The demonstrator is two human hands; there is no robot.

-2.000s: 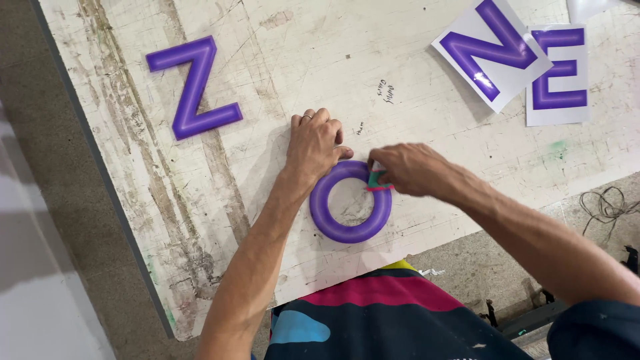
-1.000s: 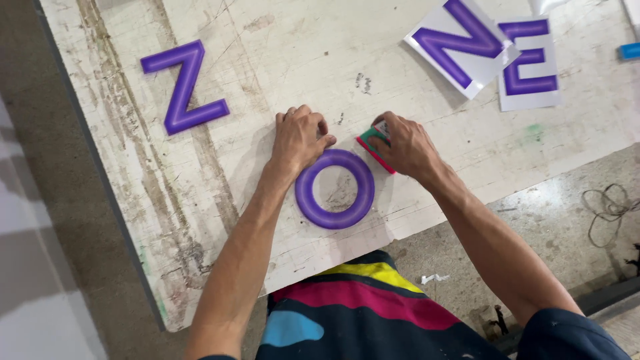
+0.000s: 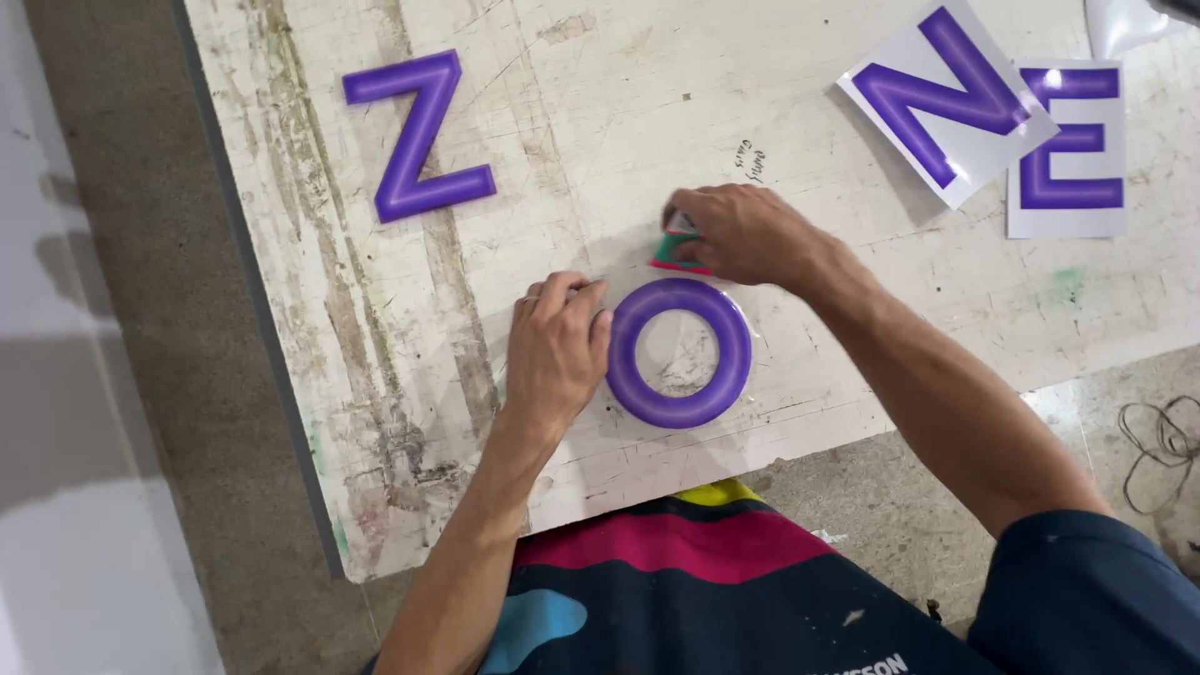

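Observation:
A purple letter O (image 3: 619, 356) lies flat on the worktable near its front edge. My left hand (image 3: 562, 352) rests at the upper left side of the O, with its fingers touching or very near the rim. Just above the O, my right hand (image 3: 741, 234) grips a small green and red squeegee-like applicator (image 3: 675, 251), whose red edge faces the letter. A purple letter Z (image 3: 417, 141) lies at the upper left. To the upper right, a purple letter N on a white backing sheet (image 3: 984, 159) overlaps a sheet bearing a purple letter E (image 3: 1073, 192).
The scratched, stained white worktable (image 3: 600, 112) has its left edge and its front edge in view. Handwriting marks its surface above my right hand. A clear or white sheet (image 3: 1125, 28) lies at the top right. A thin coiled cord (image 3: 1162, 450) is on the floor at the right.
My right hand with the applicator was over the O's upper right rim two seconds ago, then moved off it; it is now above the top of the O. My left hand has moved down along the O's left side.

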